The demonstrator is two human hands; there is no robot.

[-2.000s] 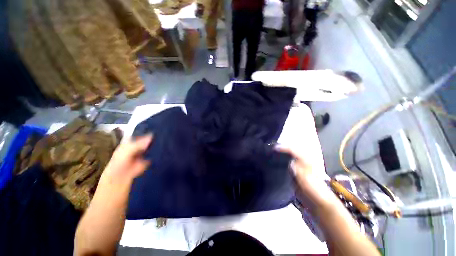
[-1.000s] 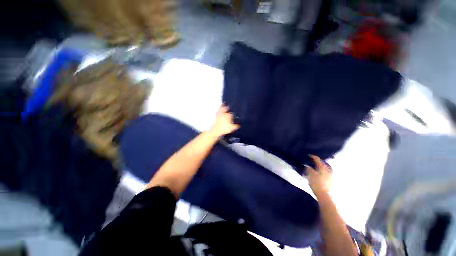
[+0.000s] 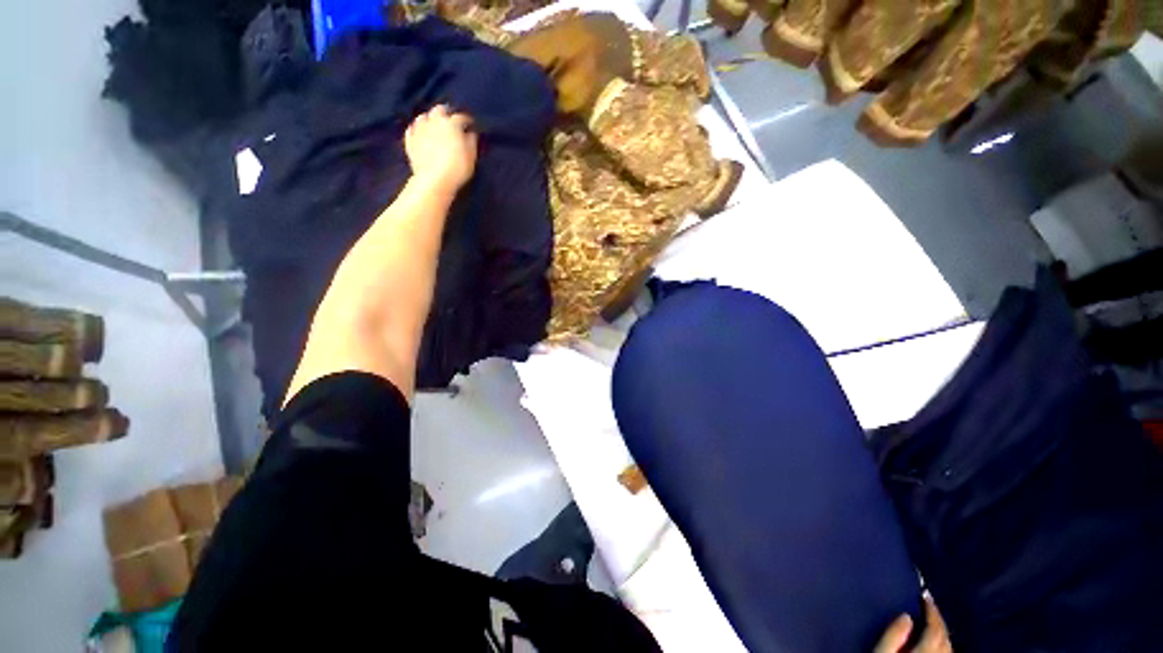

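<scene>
My left hand (image 3: pixel 443 146) is on the dark garment pile (image 3: pixel 344 255) at the upper left, its fingers bent into the cloth. My right hand (image 3: pixel 916 633) is at the bottom right, cut off by the edge, at the side of the navy pressing arm (image 3: pixel 765 459); only some fingers show. The pressing arm has no garment over it. A dark navy garment (image 3: pixel 1046 485) lies to the right of the arm.
Brown patterned garments (image 3: pixel 638 179) are heaped beside the dark pile. More hang at the upper right (image 3: pixel 918 58). The white table top (image 3: pixel 829 242) lies beyond the arm. A metal rail (image 3: pixel 89 249) and brown bundles (image 3: pixel 51 396) are at left. A blue crate (image 3: pixel 347 18) is behind.
The view has swung left. My left hand has moved from the navy garment to the dark pile. My right hand is now near the arm's side. The navy garment is off the arm, at right.
</scene>
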